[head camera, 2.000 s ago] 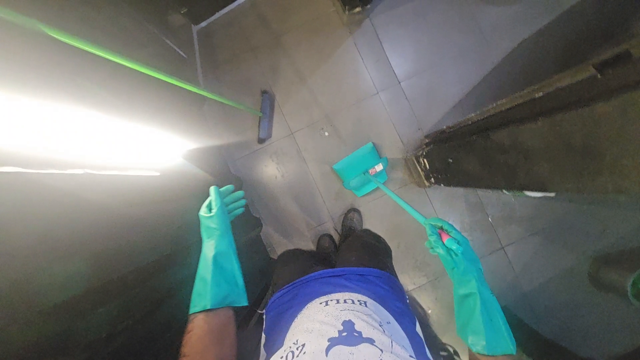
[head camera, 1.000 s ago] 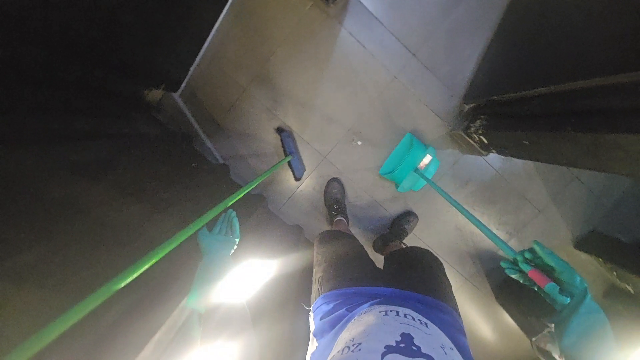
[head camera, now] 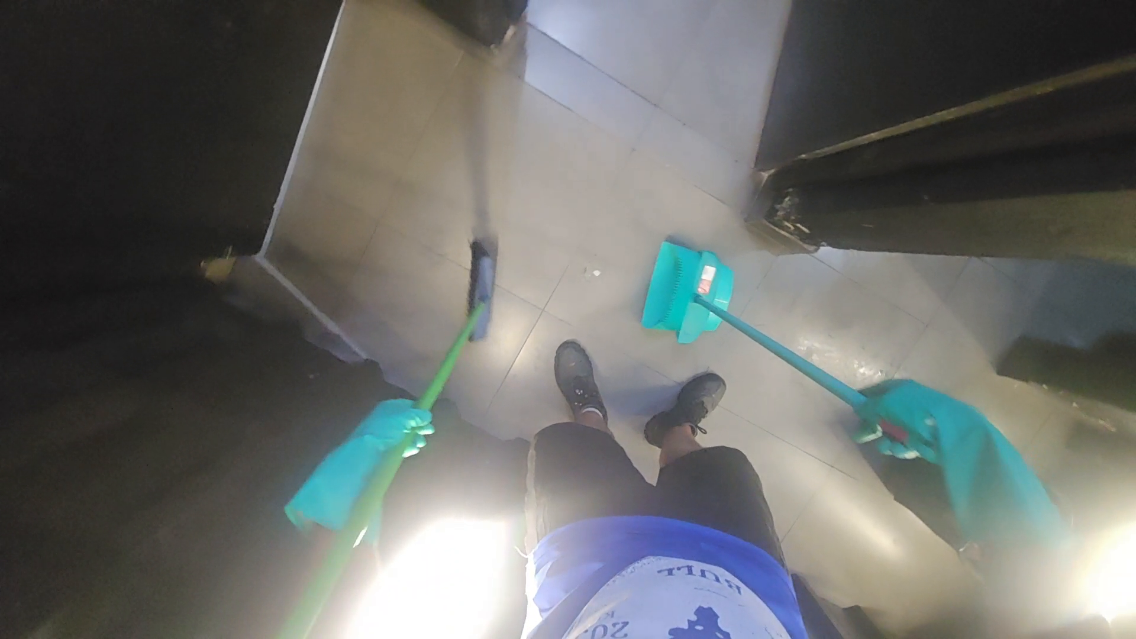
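My left hand (head camera: 395, 430), in a teal rubber glove, is closed around the green handle of a broom (head camera: 453, 351). The broom's blue head (head camera: 481, 288), with dark bristles, rests on the tiled floor left of my feet. In a matching glove, my right hand (head camera: 901, 422) grips the end of the teal handle of a long-handled dustpan (head camera: 674, 288). The pan lies on the floor to the right, its wide mouth facing the broom head. Between the two, a small pale scrap (head camera: 593, 272) is on the tiles.
My black shoes (head camera: 577, 377) stand on the grey tile floor (head camera: 568, 177). A dark wall (head camera: 133, 133) with a pale edge strip borders the left. At the upper right juts a dark structure with a worn corner (head camera: 785, 222). Bright glare covers the bottom left.
My left hand, open beside the broom handle a second ago, has closed on it. My right hand still holds the dustpan's handle. The view has shifted.
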